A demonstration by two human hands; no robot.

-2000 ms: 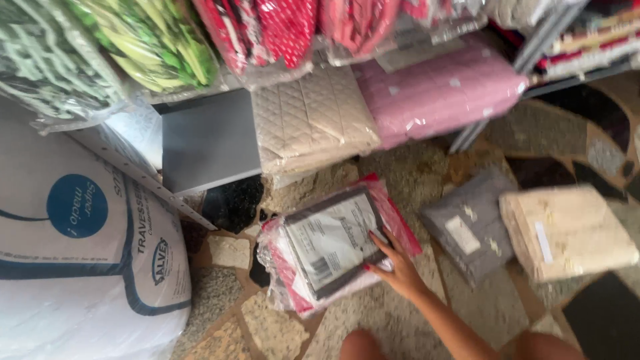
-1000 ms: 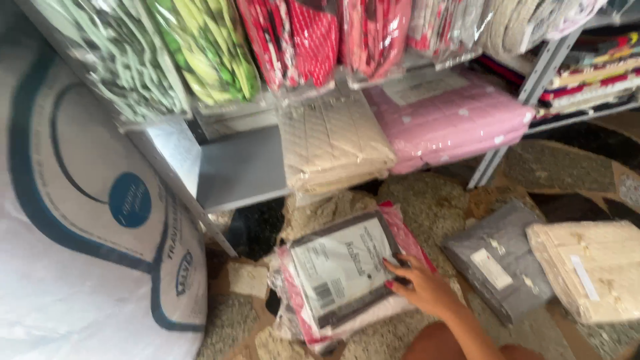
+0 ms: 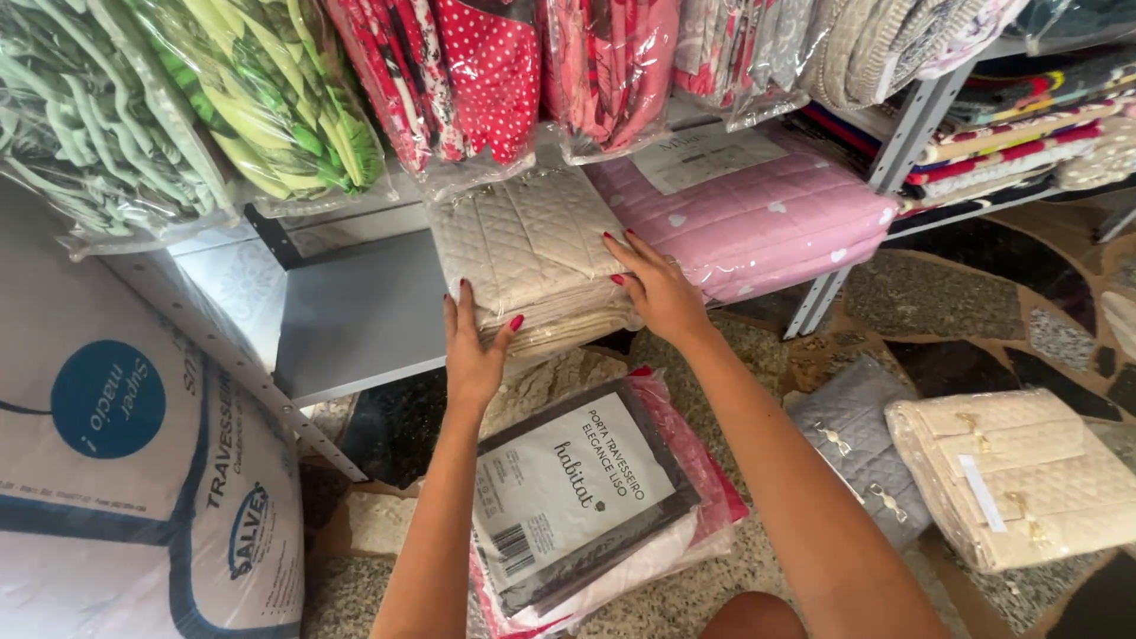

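Observation:
A beige quilted textile in clear plastic (image 3: 532, 240) lies folded on the low metal shelf. My left hand (image 3: 477, 355) touches its front left corner, fingers apart, thumb on the front edge. On its right side rests my right hand (image 3: 657, 288), fingers spread over the top edge, close to a pink quilted package with white hearts (image 3: 763, 213). Whether either hand grips the beige package cannot be told. Below my forearms, a dark packaged pillowcase with a white label (image 3: 577, 488) tops a stack of pink and red packages (image 3: 701, 479) on the floor.
Grey shelf board (image 3: 355, 302) shows left of the beige package. Bagged textiles (image 3: 488, 80) overhang from the shelf above. A large printed pillow bag (image 3: 115, 444) stands left. Grey (image 3: 856, 444) and cream (image 3: 1012, 470) quilted packages lie on the stone floor at right, beyond a metal upright (image 3: 821, 297).
My right hand has left the dark package on the floor stack and moved up to the beige package on the shelf. My left hand has come into view at that package's left side.

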